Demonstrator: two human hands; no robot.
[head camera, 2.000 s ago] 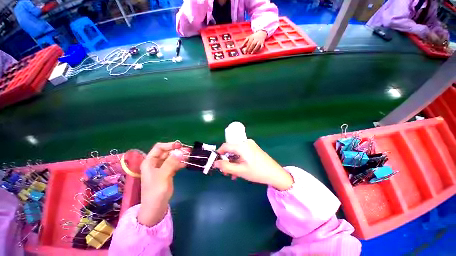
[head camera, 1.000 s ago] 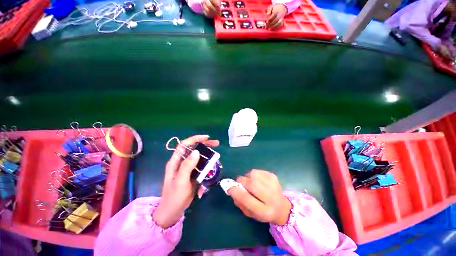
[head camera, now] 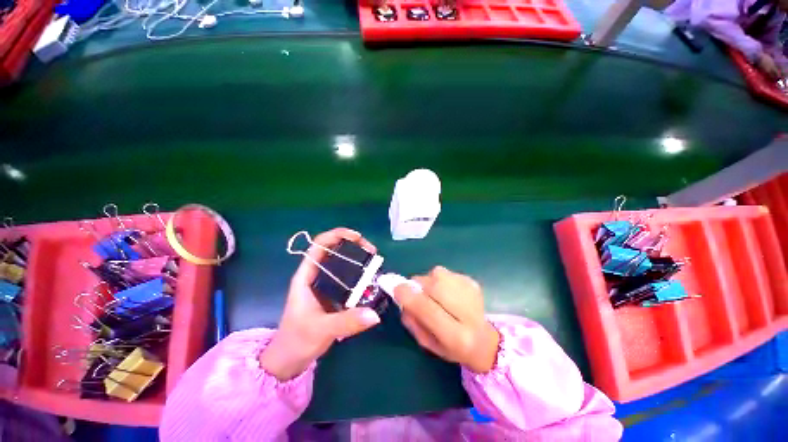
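My left hand [head camera: 315, 318] holds a small dark round unit [head camera: 373, 296] with a black binder clip [head camera: 341, 269] on it. The clip's silver wire handles point to the upper left, and a white strip lies along its edge. My right hand [head camera: 449, 318] pinches a small white piece [head camera: 390, 282] against the unit's upper right side; whether it is a wipe or a cover I cannot tell. A white block with a rounded top [head camera: 416, 205] stands upright on the green bench beyond my hands.
A red tray [head camera: 193, 324] with coloured binder clips is at left, a yellowish ring [head camera: 200, 235] on its corner and a blue stick [head camera: 219, 315] beside it. Another red tray [head camera: 587, 298] with clips is at right. Across the bench [head camera: 259, 129] are a red grid tray [head camera: 471, 33] and white cables [head camera: 160, 19].
My right hand has brought the white piece from beside the unit onto it. Earlier, both hands were together at the clip. The far person's hands have left the view at the grid tray.
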